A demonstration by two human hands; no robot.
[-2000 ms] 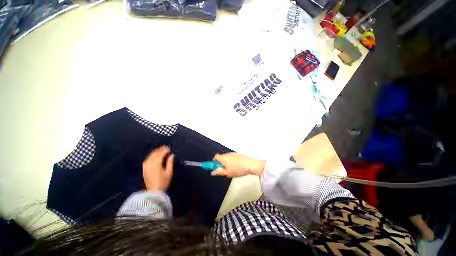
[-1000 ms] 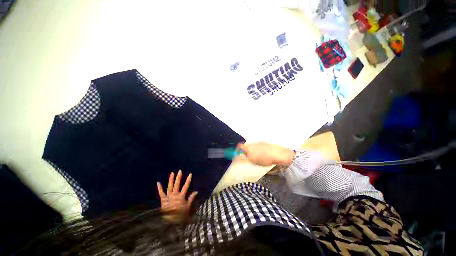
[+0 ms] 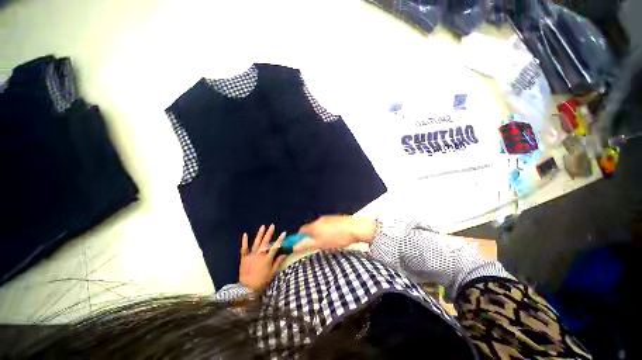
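Observation:
A dark sleeveless vest [image 3: 274, 155] lies flat on the cream table, with small gingham lining [image 3: 236, 84] at its neck and armholes. My left hand [image 3: 259, 264] rests on the vest's lower edge with fingers spread. My right hand [image 3: 331, 230] is closed around a teal-handled tool [image 3: 292, 241], just right of my left hand over the lower edge. The tool's tip is hidden by my left hand. I cannot tell what kind of tool it is.
More dark garments [image 3: 56, 169] lie at the left. Printed clear bags [image 3: 440, 140] lie right of the vest. Beyond them are a red-and-black checked pouch [image 3: 519, 137], a phone [image 3: 546, 167] and small coloured items. Shiny bagged garments [image 3: 563, 42] are at the far right.
The vest now appears upright, neck away from me. My left hand now lies beside the tool. My right hand and the tool have come to the lower edge. The view has shifted, showing the left garments.

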